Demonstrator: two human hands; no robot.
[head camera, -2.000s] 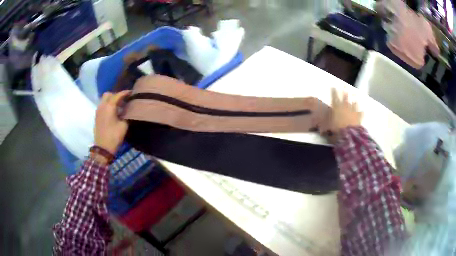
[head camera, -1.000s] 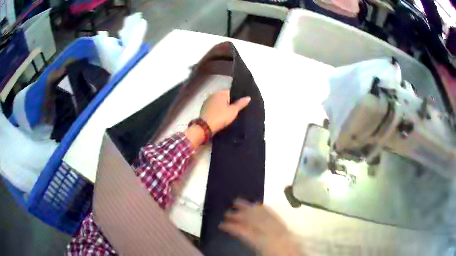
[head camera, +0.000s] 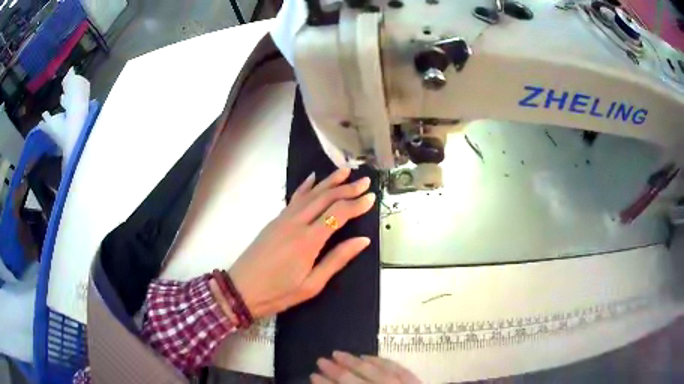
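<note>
A dark lining strip (head camera: 328, 315) runs under the left side of the sewing machine head (head camera: 480, 67), its right edge beside the presser foot (head camera: 409, 178). My left hand (head camera: 304, 240) lies flat on the strip with fingers spread, just in front of the foot. My right hand (head camera: 364, 370) rests on the strip near the bottom edge of the picture and is partly cut off. The striped outer panel (head camera: 124, 330) loops round at the left, over my left forearm, with its dark side (head camera: 161, 202) facing inward.
A blue basket (head camera: 66, 202) with white pieces stands at the left. Red-handled snips (head camera: 649, 196) lie on the metal bed (head camera: 510, 202) at the right. A printed scale (head camera: 517, 330) runs along the white table's front edge.
The view has moved close to the machine. The dark strip, earlier left of the machine, now lies beside the presser foot. My left hand has moved onto it near the foot.
</note>
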